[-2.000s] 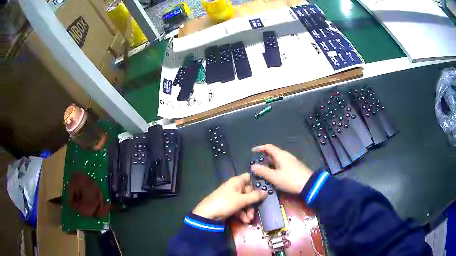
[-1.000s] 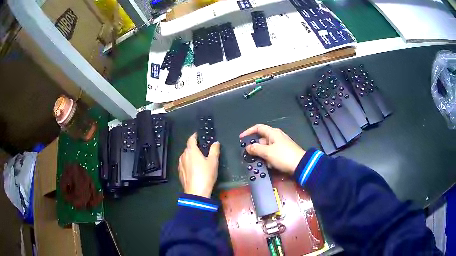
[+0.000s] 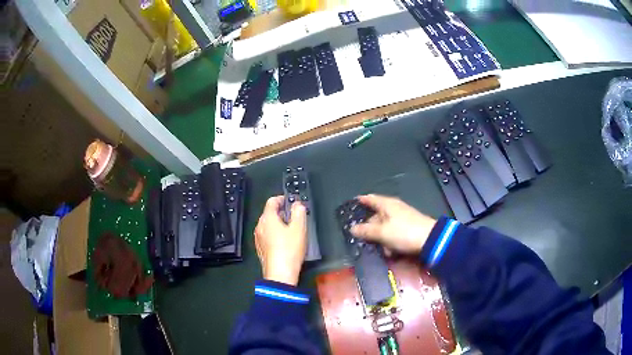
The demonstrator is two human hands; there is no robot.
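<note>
A black remote control lies with its plain lower half on the reddish-brown test fixture. My right hand holds its upper, buttoned half. The yellow part shows beside the remote, and green cylinders show at the near end of the fixture. My left hand grips a second remote, buttons up, on the mat left of the fixture. A dark row of remotes stands at the left. A fanned pile of remotes lies at the right, buttons up.
Behind the mat, a white printed cardboard sheet bears several remotes. Thin green sticks lie before its brown edge. A pale metal post, a jar with an orange-pink lid and a brown cloth are at left; a clear plastic bag is far right.
My left hand has left the remote on the fixture and taken hold of the second remote. My right hand stays on the fixture remote. The view has shifted slightly.
</note>
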